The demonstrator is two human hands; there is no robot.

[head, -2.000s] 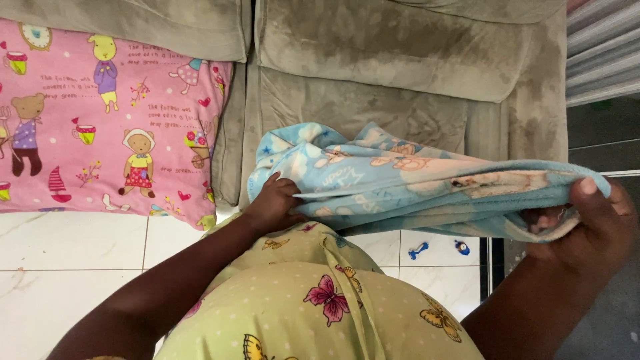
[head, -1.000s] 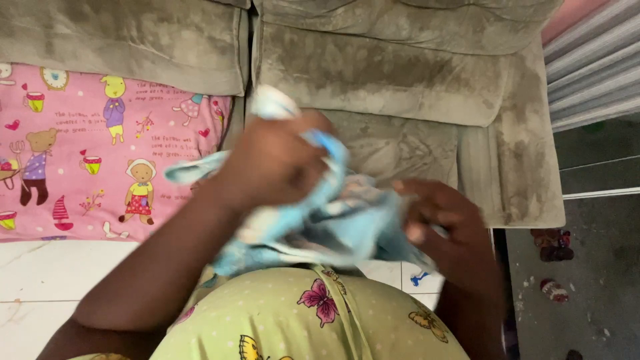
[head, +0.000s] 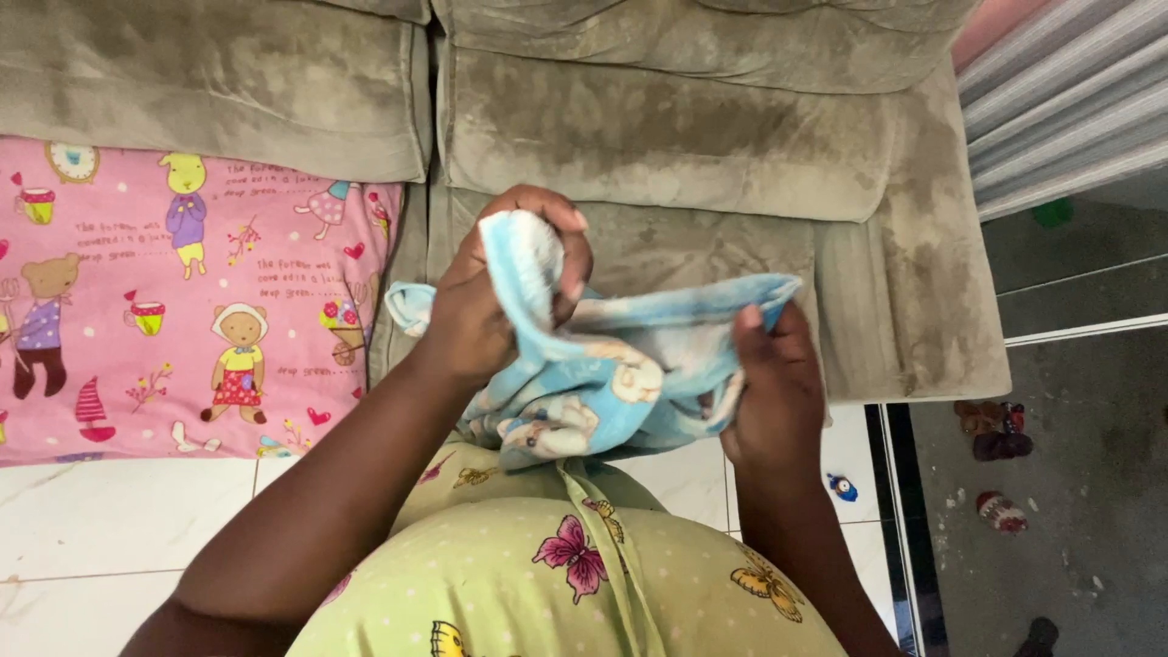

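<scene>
A light blue printed fleece cloth (head: pixel 584 411) with white and tan figures hangs bunched between my hands, in front of my body. My left hand (head: pixel 511 283) grips a folded, pale-lined edge of it, with the fingers curled round and the palm side partly hidden. Lower and to the right, my right hand (head: pixel 780 383) pinches the cloth's far corner between thumb and fingers. The upper edge stretches from one hand toward the other, and a small end of cloth sticks out left of my left wrist.
A brown plush sofa (head: pixel 666 137) spans the top. On its left seat lies a pink printed cushion or folded bedding (head: pixel 182 301). White floor tiles, a small blue object (head: pixel 841 487), a grey curtain (head: pixel 1068 100) and small items on dark flooring are at right.
The cloth, stretched out to the right two seconds ago, is now bunched closer between my hands. My left hand has risen with an edge in it; my right hand has come inward.
</scene>
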